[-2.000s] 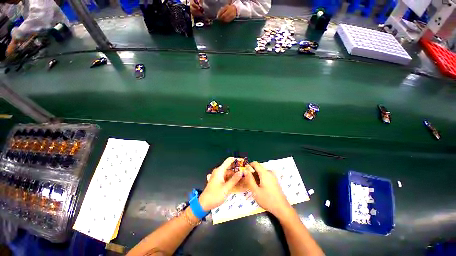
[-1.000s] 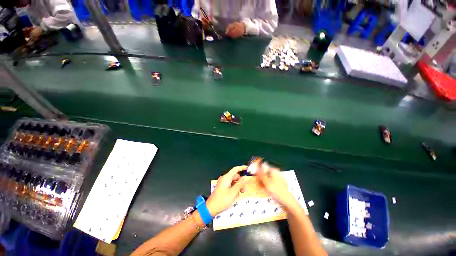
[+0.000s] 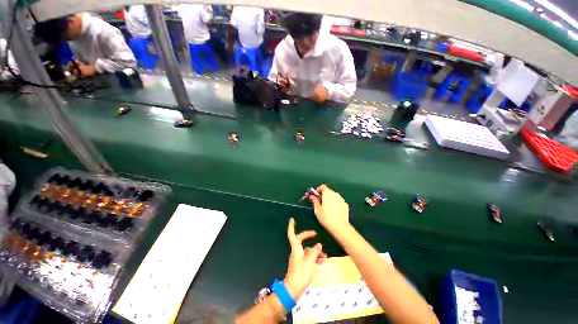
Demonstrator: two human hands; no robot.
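Note:
My right hand reaches to the near edge of the belt, its fingertips closed on a small black-and-copper electronic unit. My left hand is at the left edge of the adhesive sheet, fingers apart, with nothing visible in it. The sheet lies on the bench, white with rows of dark marks and a yellow-orange upper part; my right forearm covers part of it. Another unit lies on the belt right of my right hand.
Blister tray at left, spare sheets beside it. Blue bin with white pieces at lower right. More units lie along the belt. Across it are loose white parts, a white grid tray and a seated person.
The view has tilted up. My right hand has moved from above the sheet to the belt and is on a unit there. My left hand has opened. An additional unit lies on the belt.

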